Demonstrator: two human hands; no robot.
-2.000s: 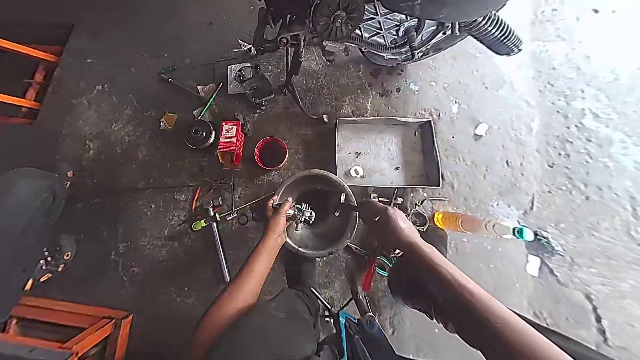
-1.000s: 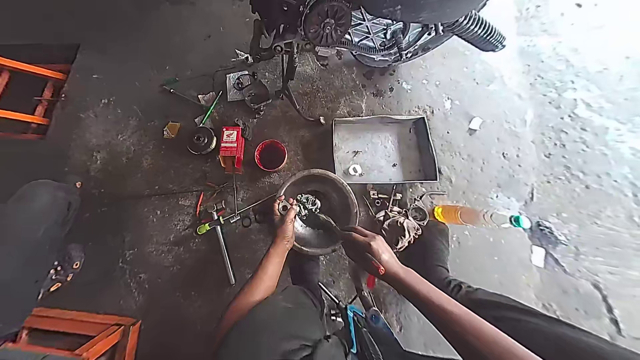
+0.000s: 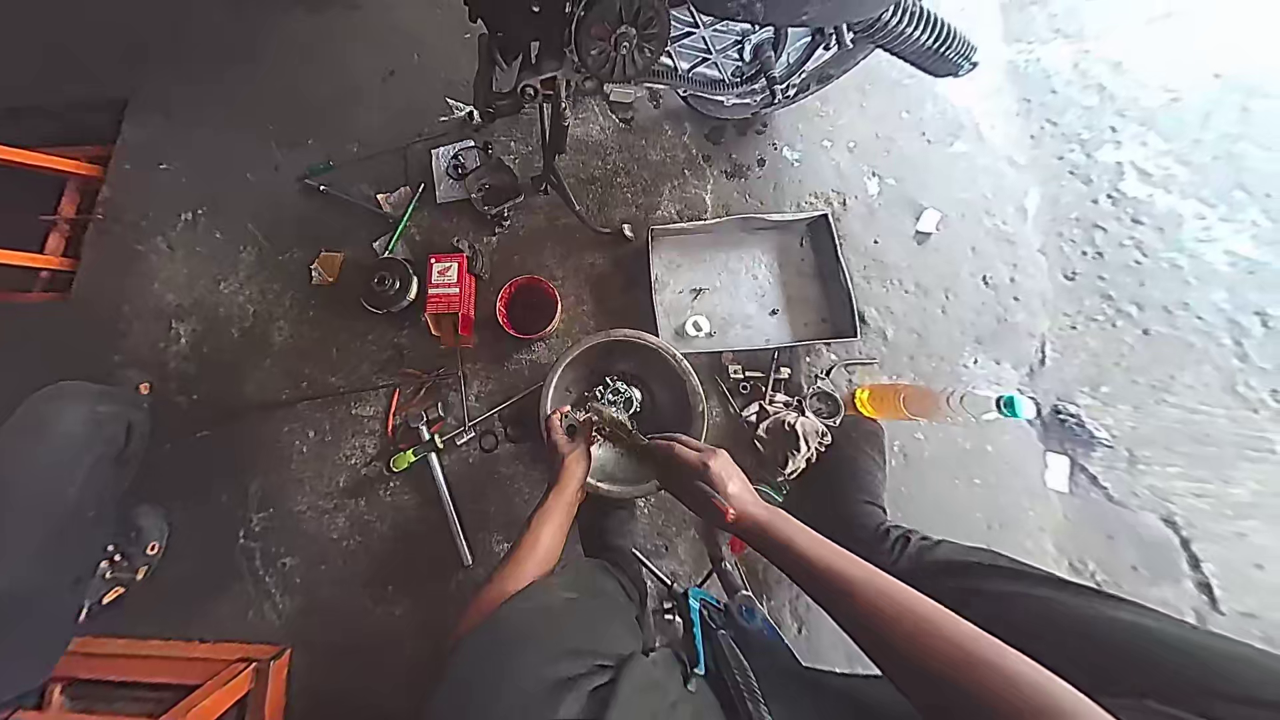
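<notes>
A round metal bowl (image 3: 687, 375) stands on the floor between my knees. Over its left rim, my left hand (image 3: 569, 448) is closed on a small metal part (image 3: 573, 424). My right hand (image 3: 697, 473), at the bowl's right rim, grips a brush (image 3: 615, 426) whose bristles reach the part. Another shiny metal part (image 3: 619, 395) shows behind the brush, inside the bowl; whether it is joined to the held part, I cannot tell. A red tub (image 3: 529, 307) of dark liquid is just beyond the bowl's left side.
Beyond the bowl lies a metal tray (image 3: 754, 338). A ratchet (image 3: 406, 458), a hammer-shaped tool (image 3: 448, 505) and a red box (image 3: 450, 290) are on the left. A cloth (image 3: 793, 436) and a bottle of amber liquid (image 3: 910, 402) are on the right. A motorcycle wheel (image 3: 740, 60) stands ahead; a person's leg (image 3: 70, 500) is far left.
The brush and my right hand have moved a little against the metal part over the bowl. My left hand has stayed at the bowl's left side.
</notes>
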